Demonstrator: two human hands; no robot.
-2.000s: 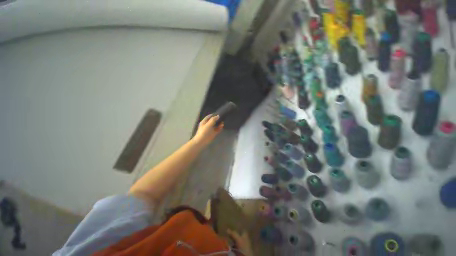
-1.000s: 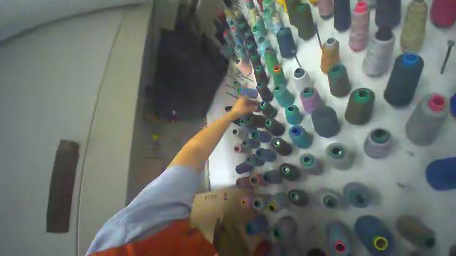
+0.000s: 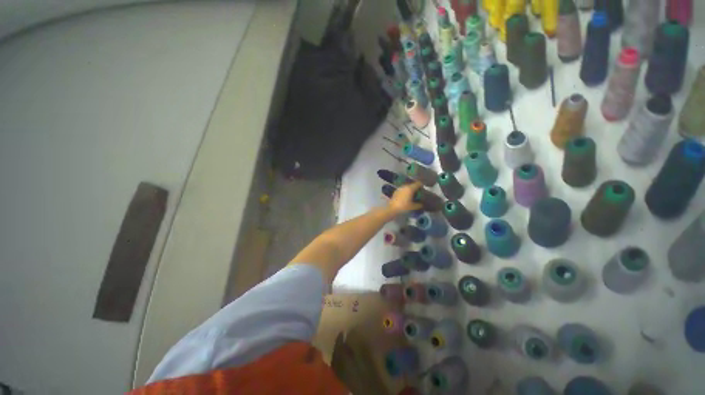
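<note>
My left hand (image 3: 406,199) reaches out to the pegged thread wall, with its fingers on a dark brown thread cone (image 3: 427,201) in the lower left part of the wall. The cone is partly hidden by the fingers. A dark brown fabric strip (image 3: 131,253) lies flat on the white machine bed (image 3: 62,154) at the left. My right hand is not in view. Olive-tan cloth (image 3: 357,364) shows low in the middle, beside brown cardboard (image 3: 340,312) with writing on it.
Thread cones of many shades stick out on pegs across the right side, such as a purple one (image 3: 529,185). Some bare pegs (image 3: 512,116) show. A dark bundle (image 3: 325,108) stands between the machine's pale edge (image 3: 202,181) and the wall. A white roll lies at the top left.
My left hand held a dark cone over the gap, then moved right to the wall. It is now lower on the wall, at the brown cone. The view has shifted towards the thread wall.
</note>
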